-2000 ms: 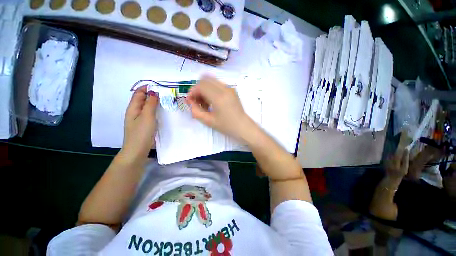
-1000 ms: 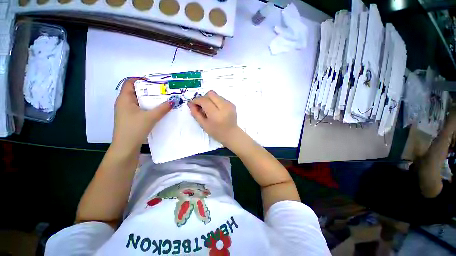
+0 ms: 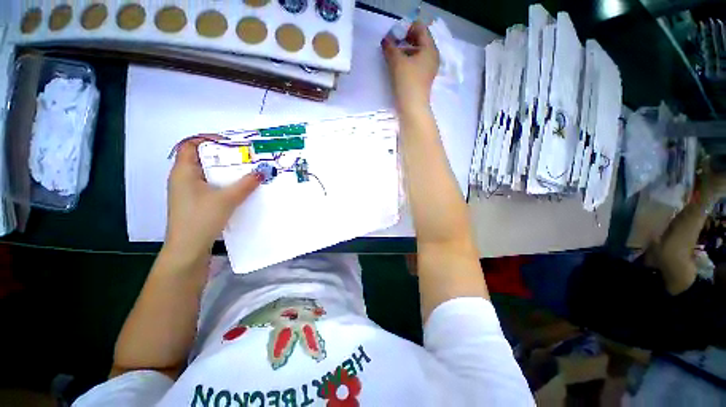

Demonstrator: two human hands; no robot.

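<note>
A white card panel (image 3: pixel 318 211) lies tilted on the white sheet in front of me. Near its upper edge are two green circuit boards (image 3: pixel 279 145), a yellow part (image 3: pixel 244 154), a round speaker (image 3: pixel 267 172) and a small sub-board (image 3: pixel 302 170) with thin wires. My left hand (image 3: pixel 201 197) grips the card's left edge, its thumb at the speaker. My right hand (image 3: pixel 412 57) is at the back of the sheet, beside the crumpled tissue (image 3: pixel 447 52). Its fingers are closed around a small pale tube (image 3: pixel 404 33), mostly hidden, with a narrow tip above them.
The speaker tray (image 3: pixel 171 19) with round tan holes stands at the back left. A clear tub (image 3: pixel 89 131) of white pieces is far left. Upright card assemblies (image 3: pixel 549 111) stand on brown cardboard (image 3: pixel 509 226) at right. Another person's arm (image 3: pixel 677 246) shows far right.
My right hand has left the small parts on the card and moved away to the tube at the back right. My left hand still holds the card. The sub-board is now uncovered.
</note>
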